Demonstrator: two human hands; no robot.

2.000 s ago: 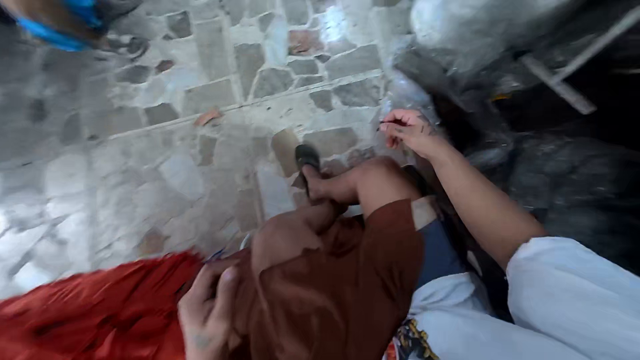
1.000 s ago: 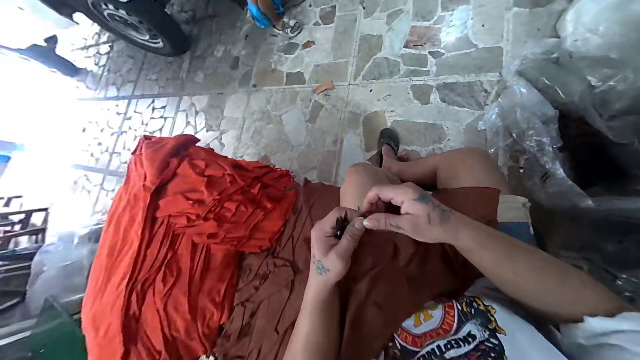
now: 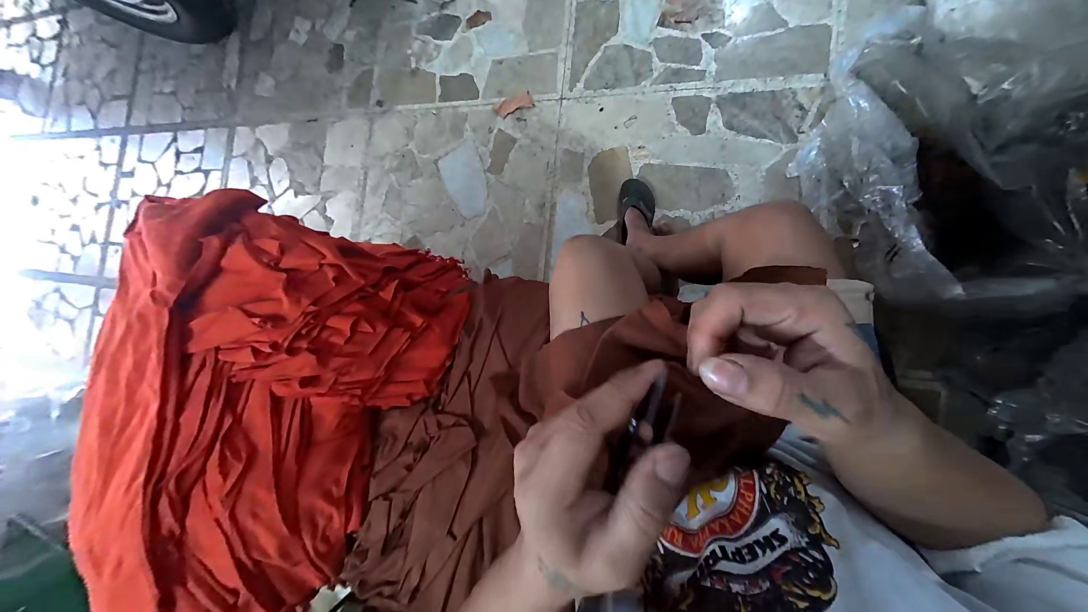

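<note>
My left hand [image 3: 595, 484] holds a small dark metal tool [image 3: 648, 412], blurred, between thumb and fingers; its kind cannot be told. To its right my right hand [image 3: 778, 357] has thumb and index finger pinched near each other; whether something thin is between them does not show. Both hands are above the brown cloth [image 3: 476, 408] spread over my lap. A heap of red-orange cloth [image 3: 323, 314], gathered in many folds and strips, lies to the left, partly over the brown cloth.
Clear plastic bags [image 3: 884, 153] lie at the right. A stone-patterned floor [image 3: 476, 178] stretches ahead, with a small reddish scrap [image 3: 514, 104] on it. My foot wears a dark shoe [image 3: 636, 200]. A vehicle tire [image 3: 200, 21] stands at the upper left.
My left hand has come off the red cloth edge to the lap, and my right hand has come back from beyond the knee. Since a second ago the hands have moved slightly apart.
</note>
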